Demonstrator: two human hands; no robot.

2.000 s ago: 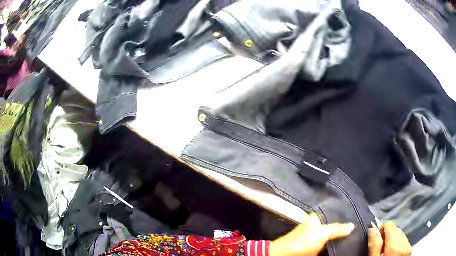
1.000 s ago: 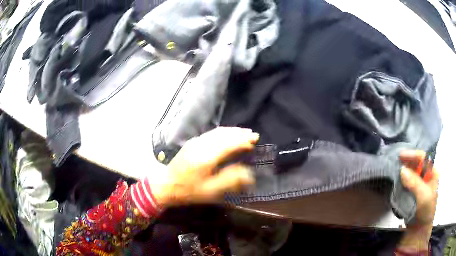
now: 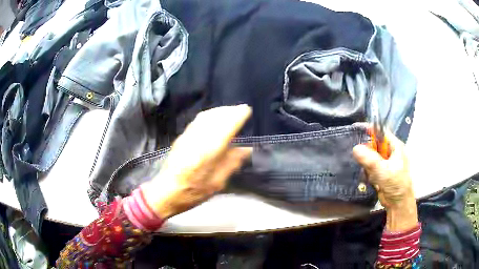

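Note:
A denim jacket (image 3: 226,58), black with paler grey inside, lies before me. A dark seamed piece of it (image 3: 310,157) runs across its near side, with a gold button (image 3: 362,187) at its right end. My right hand (image 3: 389,171) holds orange-handled thread snips (image 3: 379,142), blades pointing away from me, and its thumb and fingers are at the piece's upper right corner. My left hand (image 3: 202,157) is blurred, its fingers apart over the piece's left half; I see nothing held in it. The left fingertips' contact with the cloth is unclear.
A grey armhole opening (image 3: 331,86) lies behind the seamed piece. Other grey and black garments (image 3: 47,105) lie at the left on the white table (image 3: 446,105). More cloth shows at the far right edge. Dark garments (image 3: 446,226) are below the table's near edge.
The view has shifted right. The labelled hem band from before no longer shows; a seamed piece with a gold button lies there. The right hand has moved from the band to this piece's corner.

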